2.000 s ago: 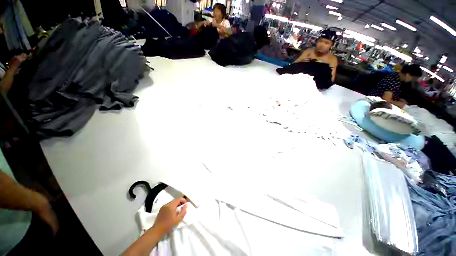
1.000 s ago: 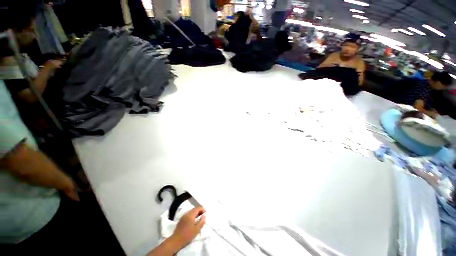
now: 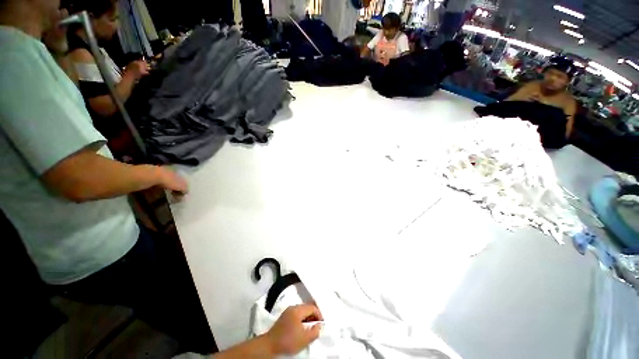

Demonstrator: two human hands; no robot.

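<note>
A white shirt (image 3: 378, 331) lies on the white table at the bottom centre, its lower part cut off by the frame's edge. A black hanger (image 3: 282, 286) is inside its collar, with the hook pointing up and left. My left hand (image 3: 293, 331) comes in from the bottom edge. Its fingers are closed on the shirt's cloth near the neck opening, just right of the hanger. My right hand is not in view.
The white table (image 3: 231, 210) has grey garments (image 3: 210, 91) at far left, dark garments along the back, a heap of white strips (image 3: 501, 168) and clear bags (image 3: 615, 315) at right. A person (image 3: 63, 161) stands at the left edge, hand on the table.
The view has swung left, so things sit further right. The person at left shows more, with a hand now on the table edge. My left hand stays at the shirt's neck.
</note>
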